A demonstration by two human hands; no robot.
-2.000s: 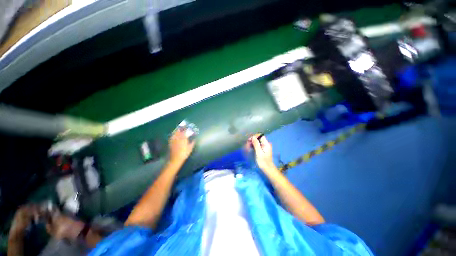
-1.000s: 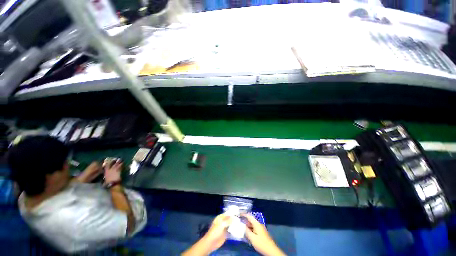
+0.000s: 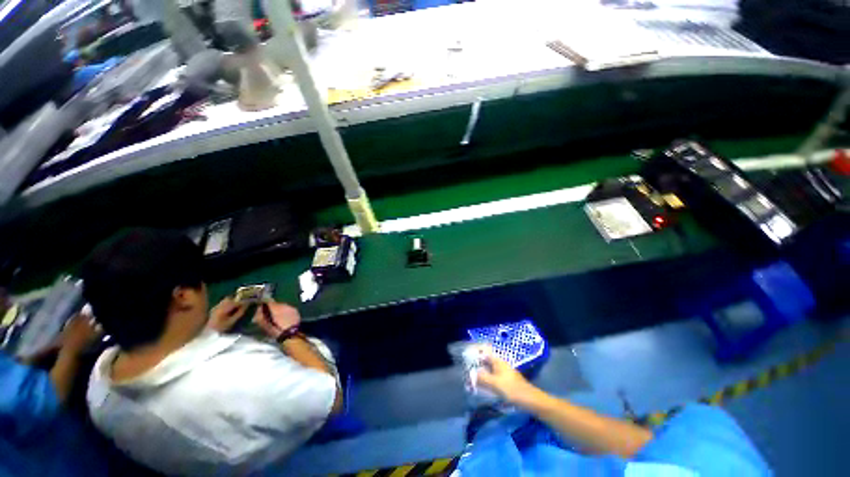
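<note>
My right hand [image 3: 501, 377] reaches in from the lower right and pinches a small clear, crumpled plastic bag [image 3: 471, 365] in its fingertips, in front of the bench. The bag looks shiny and whitish, and its contents are too blurred to tell. My left hand is not in view.
A blue perforated stool [image 3: 517, 343] stands just behind my right hand. The green bench [image 3: 503, 256] bears a small dark holder [image 3: 418, 252], a white box [image 3: 619, 220] and a black phone tray [image 3: 736, 191]. A person [image 3: 205, 373] in white works at left, beside a blue sleeve [image 3: 23, 391].
A second ago both my hands were on the bag; now only my right hand shows on it. The view has turned, bringing the seated person further in and uncovering more of the blue stool.
</note>
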